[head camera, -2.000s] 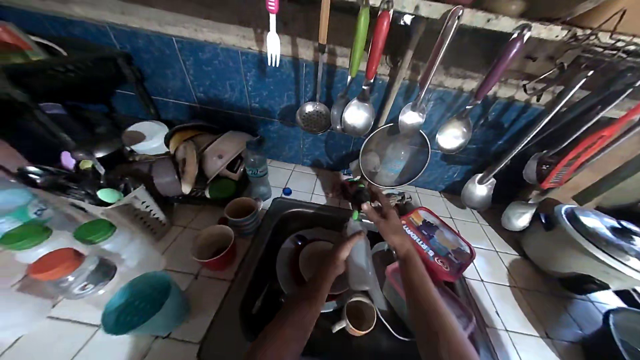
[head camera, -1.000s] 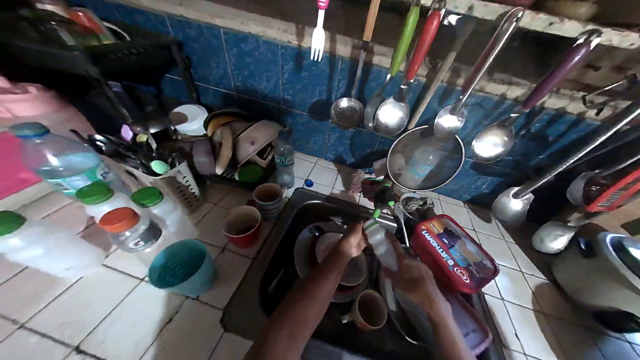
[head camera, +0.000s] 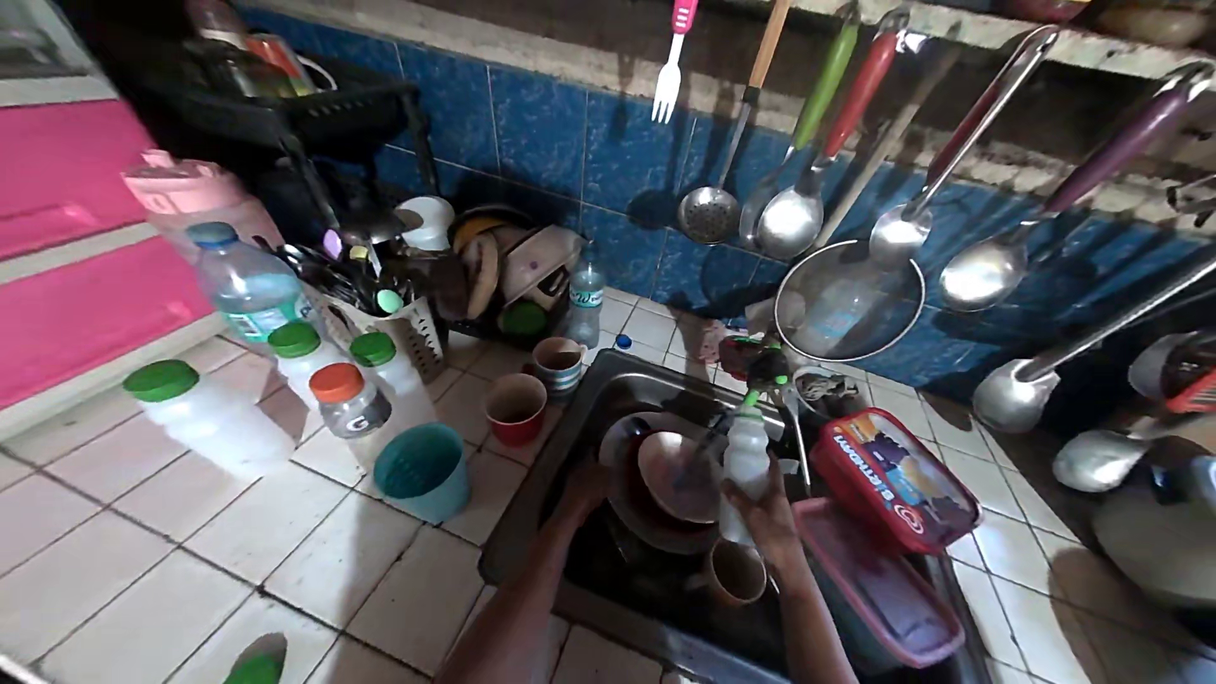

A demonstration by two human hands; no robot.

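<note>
A translucent white plastic bottle [head camera: 745, 465] is in my right hand [head camera: 768, 508], upright over the sink under the faucet's green tip [head camera: 753, 397]. My left hand [head camera: 581, 489] is at the left rim of a large bowl [head camera: 622, 456] in the sink; whether its fingers hold anything cannot be told. A smaller bowl [head camera: 678, 475] rests inside the large one. A mug [head camera: 736, 573] stands in the sink just below the bottle. To the right, a red rectangular tub lid [head camera: 898, 475] bearing writing leans by a pinkish plastic container [head camera: 879, 579].
Left of the sink [head camera: 556, 551] stand a red cup [head camera: 516, 408], a striped mug [head camera: 559, 366], a teal cup [head camera: 423, 472], a jar with an orange lid [head camera: 349, 404] and several green-lidded bottles [head camera: 223, 418]. Ladles [head camera: 790, 223] and a strainer [head camera: 848, 302] hang along the tiled wall.
My left hand has come away from the bottle and moved left to the large bowl. My right hand still holds the bottle. The view has swung left.
</note>
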